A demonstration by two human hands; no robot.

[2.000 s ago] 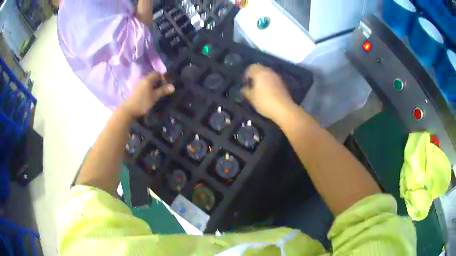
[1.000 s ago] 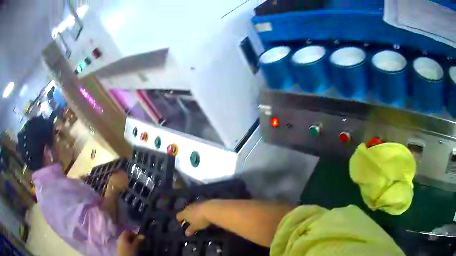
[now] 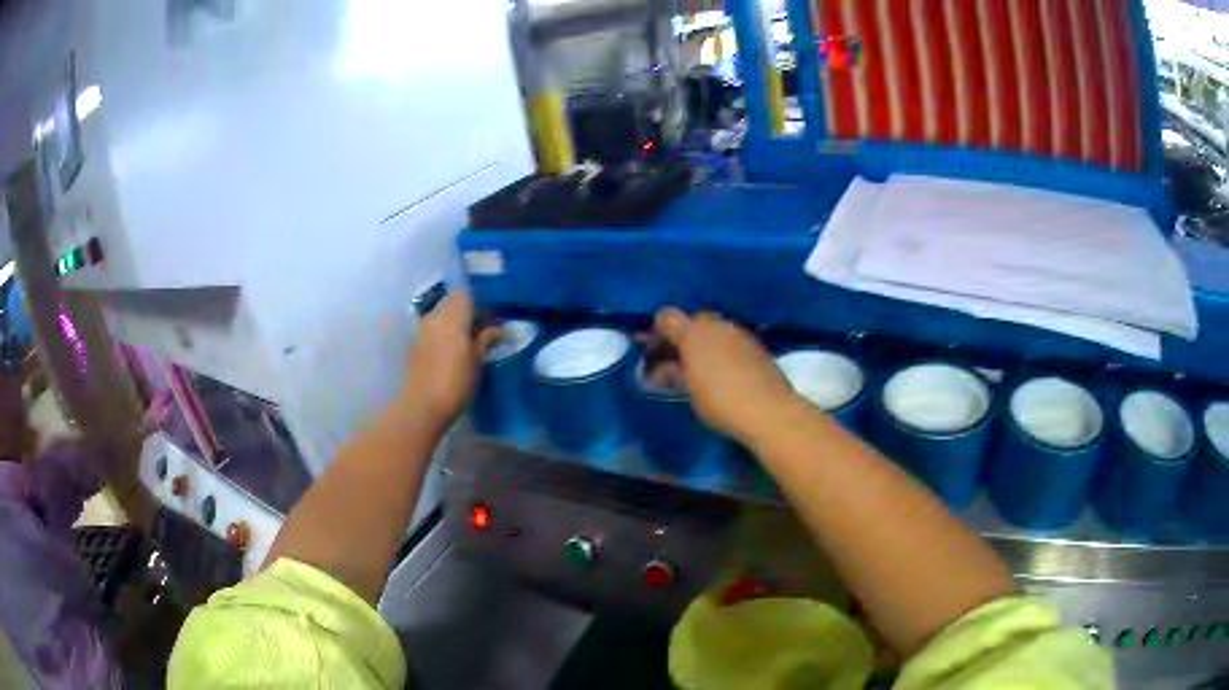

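Note:
A row of blue station cups with white tops (image 3: 582,355) runs across the machine. My left hand (image 3: 448,361) is at the leftmost cup (image 3: 506,398), its fingertips at the rim; whether it holds a part cannot be told. My right hand (image 3: 721,371) is over the third cup (image 3: 681,434), with its fingers bent down around a small dark round assembly (image 3: 658,364) at the cup's mouth. That part is blurred and mostly hidden by the fingers.
The brushed-steel control panel (image 3: 539,519) with lit red, green and red buttons lies below the cups. A yellow cloth (image 3: 768,647) is at its front edge. Paper sheets (image 3: 1011,256) and a black tray (image 3: 580,196) lie on the blue ledge. A white machine (image 3: 324,175) and a person's purple sleeve (image 3: 54,580) are left.
The view has turned from the black parts tray to the blue machine. Both hands have moved from the tray up to the cups.

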